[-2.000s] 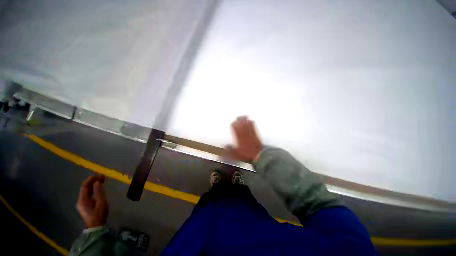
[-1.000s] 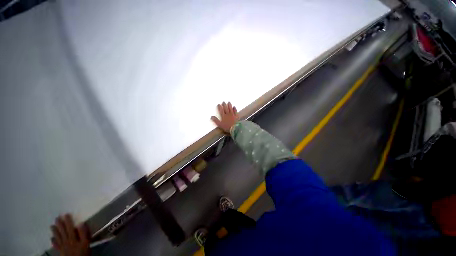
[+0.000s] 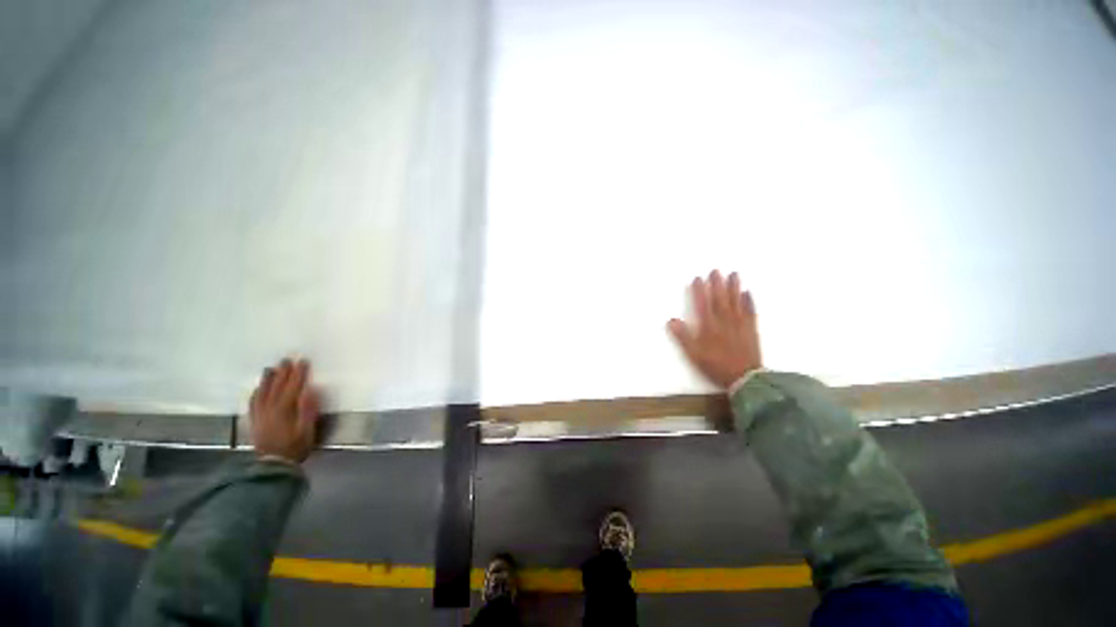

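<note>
White fabric covers the table, bright right of a dark crosswise end bar and greyish, see-through to its left. The bar shows as a dark band under the fabric; its bare end sticks out over the aisle. My right hand lies flat with fingers spread on the bright fabric near its front edge. My left hand is at the greyish fabric's front edge, slightly blurred, fingers close together; whether it pinches the edge cannot be told. The fabric lay shows a tan side edge.
The metal table edge runs across in front of me. Below it are the grey floor, a yellow aisle line and my shoes. A blurred grey object stands at the far left.
The view has swung back level with the table. My left hand has come fully into view at the fabric edge. My right hand still lies flat on the bright fabric, now farther from the edge.
</note>
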